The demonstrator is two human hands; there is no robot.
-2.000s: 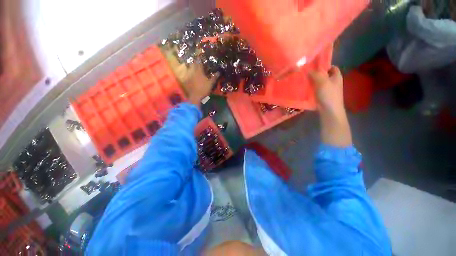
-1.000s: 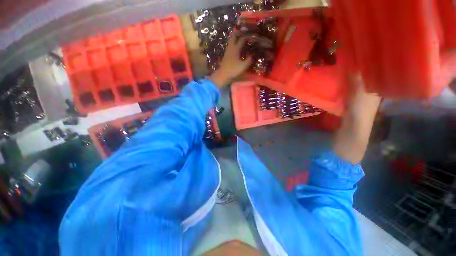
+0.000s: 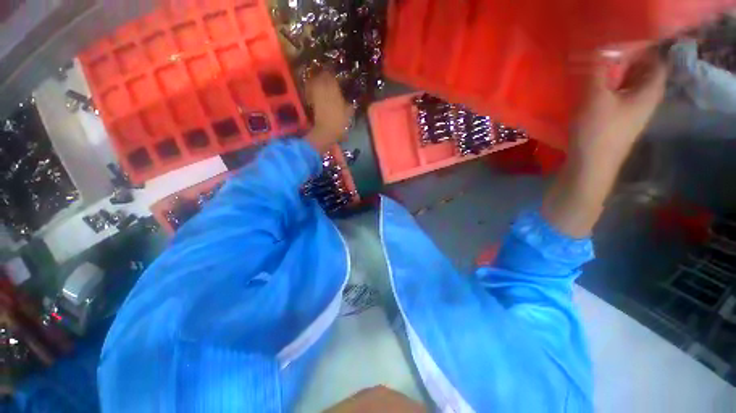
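Note:
My right hand (image 3: 617, 109), blurred, grips a red tray (image 3: 492, 60) at the upper right, with more red trays blurred against it. My left hand (image 3: 329, 105) is at the near edge of the loose parts pile (image 3: 339, 44); its fingers are blurred and whether it holds a part cannot be told. The red cell tray (image 3: 181, 81) lies to its left, with dark square pieces in its nearer pockets. The working tray (image 3: 343, 181) with shiny parts is partly hidden under my left sleeve. The pinkish-red finished-parts tray (image 3: 395, 145) holds rows of parts, its left end bare.
A bulk parts bin (image 3: 32, 161) full of dark parts stands at the left. White paper (image 3: 73, 234) with scattered parts lies beside it. A grey-white small device (image 3: 82, 282) is at the lower left. A whitish plastic bag (image 3: 706, 73) is at the far right.
The red trays at the upper right have shifted, uncovering more of the parts pile. My right hand has moved up and right with a tray. My left hand has drawn back slightly from the pile.

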